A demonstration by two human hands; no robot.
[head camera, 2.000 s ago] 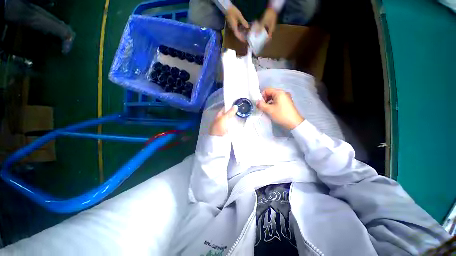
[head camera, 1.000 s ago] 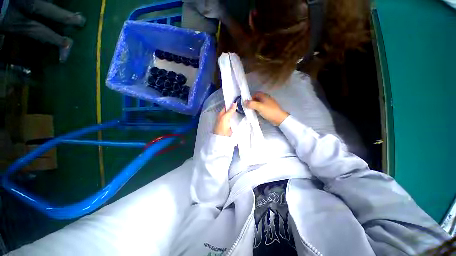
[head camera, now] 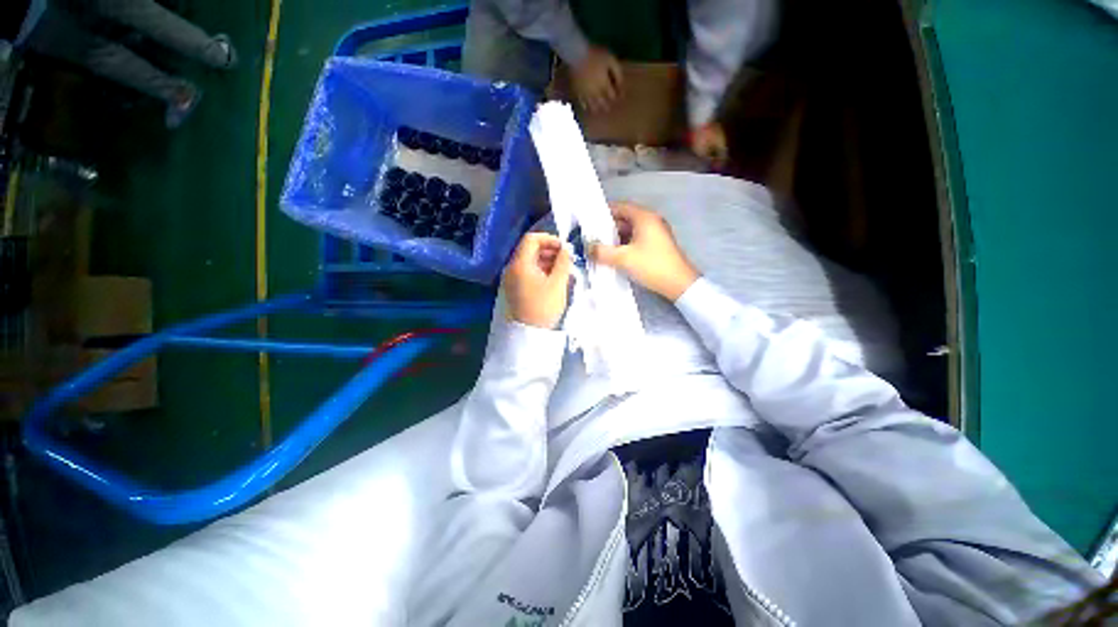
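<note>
A black part (head camera: 578,243) shows as a small dark patch between my hands, mostly covered by a white foam sheet (head camera: 571,165). The foam is a long, narrow, folded strip that runs up from my lap. My left hand (head camera: 537,281) is at the left edge of the foam beside the black part, fingertips bent in. My right hand (head camera: 644,250) grips the foam and the part from the right, thumb near the part. Whether my left fingers pinch the foam or the part is unclear.
A blue crate (head camera: 331,153) with a plastic liner and rows of black parts stands ahead left, above a blue trolley (head camera: 282,448). A carton (head camera: 638,101) with white bundles is in front, another person's hands over it. A green bench (head camera: 1042,270) is at right. More legs show upper left.
The foam has folded over the black part, hiding most of it. My left hand has shifted its hold. The coworker's head leaned in, then moved back, and their hands are now lower and apart over the carton.
</note>
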